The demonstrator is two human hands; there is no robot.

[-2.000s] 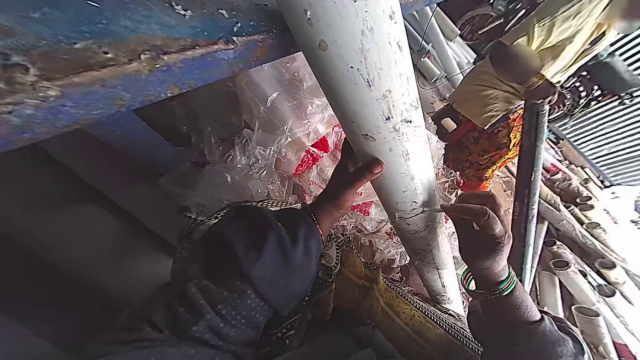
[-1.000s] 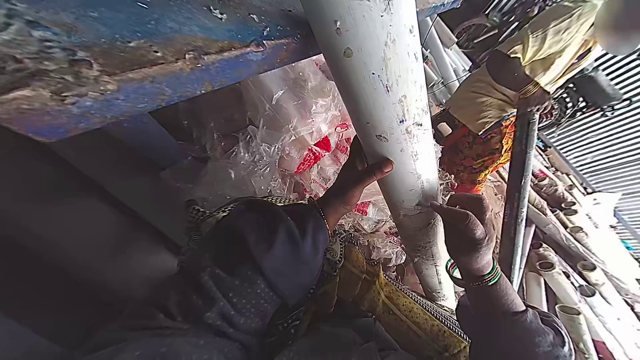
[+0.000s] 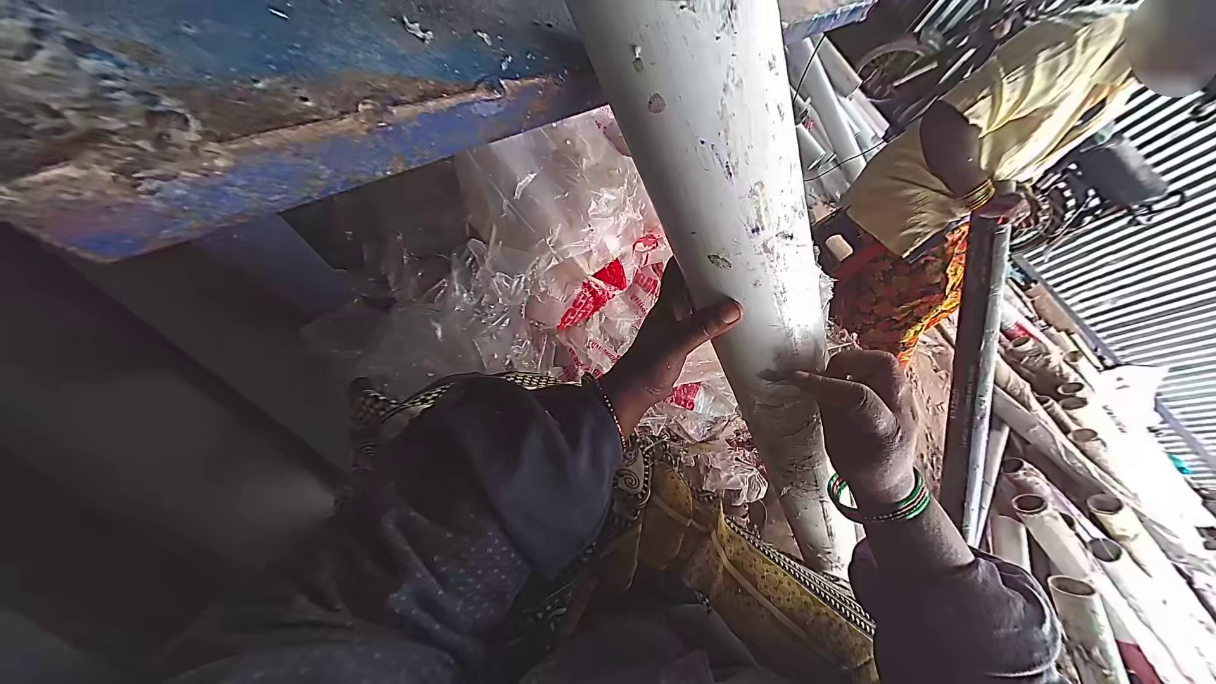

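A scuffed white pipe (image 3: 727, 180) slants down through the middle of the head view, from the blue table edge toward my lap. My left hand (image 3: 670, 342) grips the pipe's left side, with the thumb on top and the fingers hidden behind it. My right hand (image 3: 869, 408) is curled at the pipe's lower right side. Its index finger and thumb are close together, with a fingertip against the pipe's surface near a dark mark. Whether a small thing is pinched there I cannot tell. Green bangles (image 3: 883, 503) circle the right wrist.
A worn blue table (image 3: 313, 157) lies at the upper left. Crumpled clear plastic film (image 3: 532, 275) with red print is heaped beneath the pipe. To the right, another person (image 3: 950, 161) in yellow holds a grey pipe (image 3: 974, 361). Several pipes (image 3: 1078, 608) are stacked at the lower right.
Two seconds ago my right hand was at the pipe's right edge with a thin thing reaching across the surface; now its fingertip lies against the pipe. My left hand keeps its hold.
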